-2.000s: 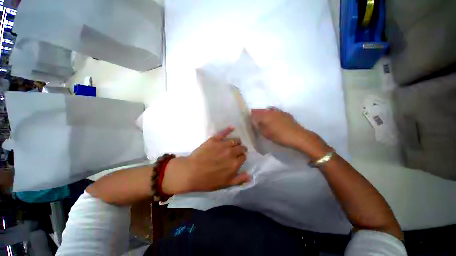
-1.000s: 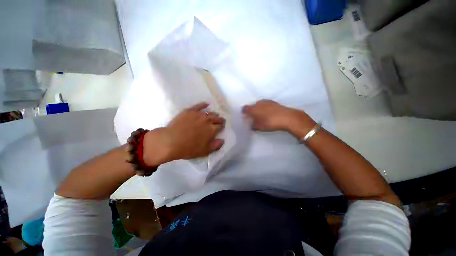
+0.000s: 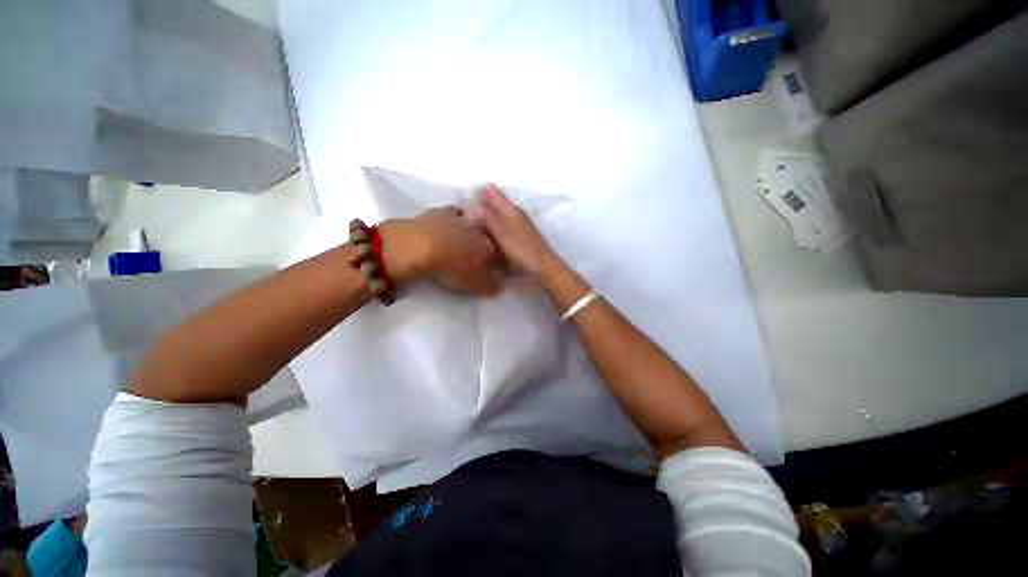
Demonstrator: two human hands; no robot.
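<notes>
A bag covered in white wrapping paper lies in front of me on a stack of large white sheets. The paper has a crease down its middle and a pointed fold at its far end. My left hand lies on the paper near the far end, fingers bent and slightly blurred. My right hand touches it from the right, fingers extended along the fold. The hands overlap, so what is under the fingers is hidden. No tape can be made out.
A blue tape dispenser stands at the top right, with barcode labels below it. Bare taupe bags stand at right. Wrapped bags stand at left, near a small blue item. The pale table has a curved near edge.
Both hands have come together at the bag's far end; they were apart before. The paper now covers the bag's top, where a beige strip showed earlier. The camera view has shifted.
</notes>
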